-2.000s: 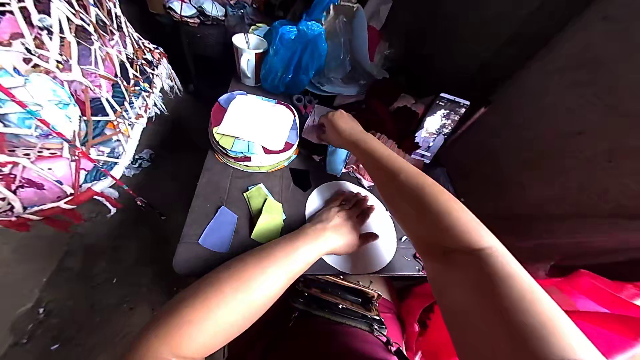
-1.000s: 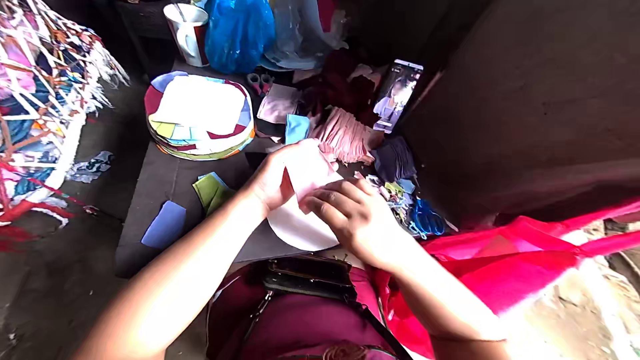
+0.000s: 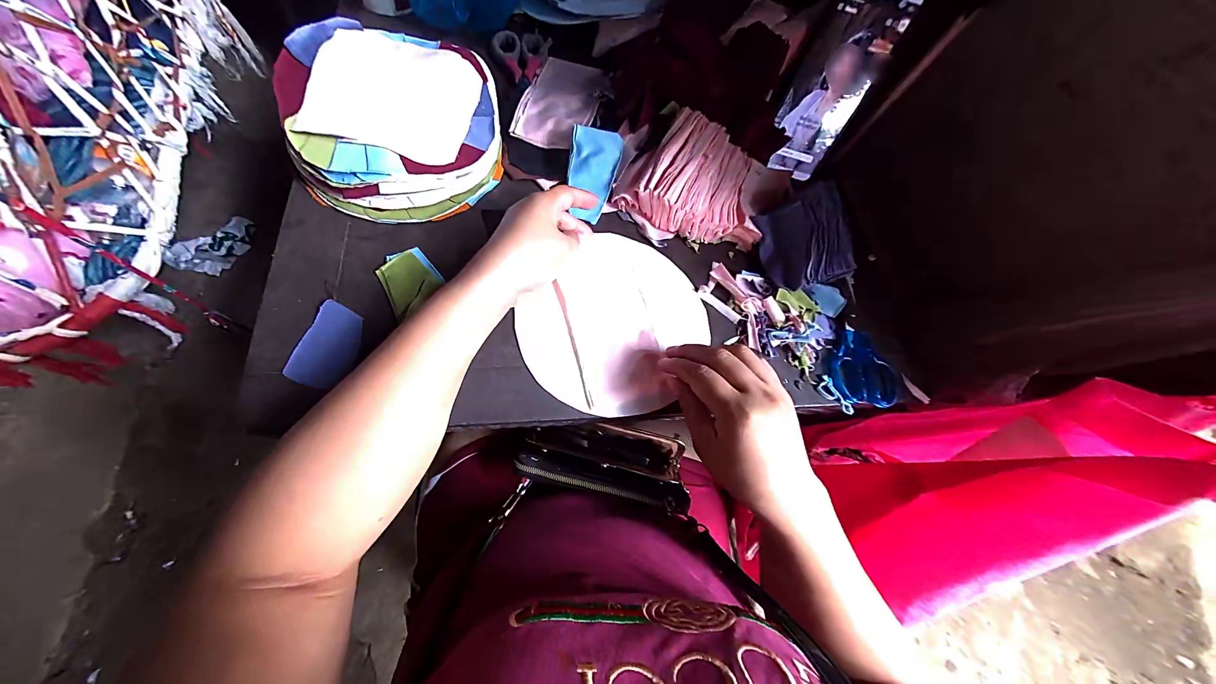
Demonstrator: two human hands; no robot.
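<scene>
A white round piece [image 3: 617,332], apparently fabric, lies at the front edge of the dark table, with a pale pink strip [image 3: 608,323] across it. At the round's upper left edge my left hand [image 3: 546,233] pinches the upper end of the strip, its fingertips beside a light blue fabric piece [image 3: 596,166]. My right hand [image 3: 727,394] has its fingertips on the round's lower right edge, at the pink piece's lower side. Whether its fingers grip the cloth is hard to tell. Bright glare hides part of the strip's outline.
Patchwork rounds [image 3: 408,180] are stacked at the back left, near pink-handled scissors [image 3: 521,57]. Pink pieces [image 3: 689,180], dark pieces [image 3: 807,237], scraps [image 3: 774,313] and blue-handled scissors [image 3: 863,372] lie rightward. A phone [image 3: 831,90] leans behind. Green [image 3: 410,280] and blue-violet pieces [image 3: 325,344] lie left.
My hands held a pale pink piece above the white round one second ago; now it lies on the round and my hands are farther apart. The view has shifted closer to the table.
</scene>
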